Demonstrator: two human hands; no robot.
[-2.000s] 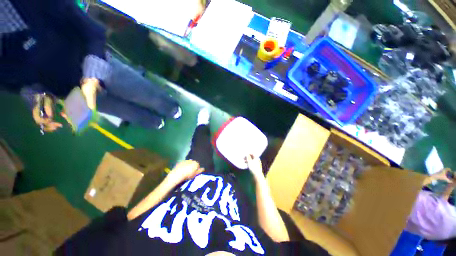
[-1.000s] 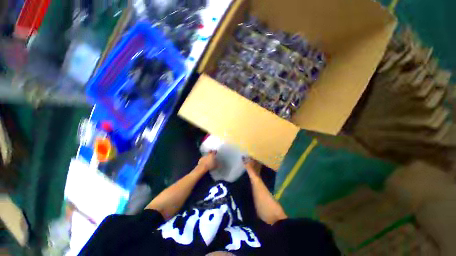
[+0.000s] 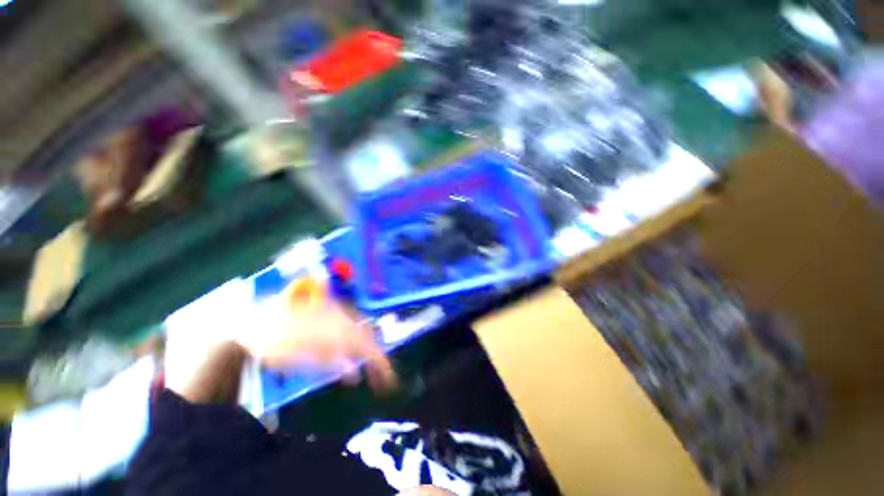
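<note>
My left hand (image 3: 320,334) is stretched over the bench beside the yellow-orange tape roll (image 3: 304,293). It is blurred, and whether it holds anything cannot be told. My right hand is not in view. The blue basket (image 3: 456,291) stands on the bench with dull black units (image 3: 451,237) inside. The open brown carton (image 3: 591,392) is at the right, with blurred rows of bagged units (image 3: 688,339) inside it. A shiny heap of bagged units (image 3: 572,107) lies beyond the basket.
White sheets (image 3: 199,325) lie on the bench at the left. A printed white board (image 3: 669,184) shows beside the heap. A red tray (image 3: 354,60) is farther back. A person's purple sleeve (image 3: 853,126) is at the right edge. Blurred brown shapes are at the far left.
The view has swung, putting the basket in the middle and the carton at the right. My left hand has left the white stool and reached over the bench. My right hand has gone out of view.
</note>
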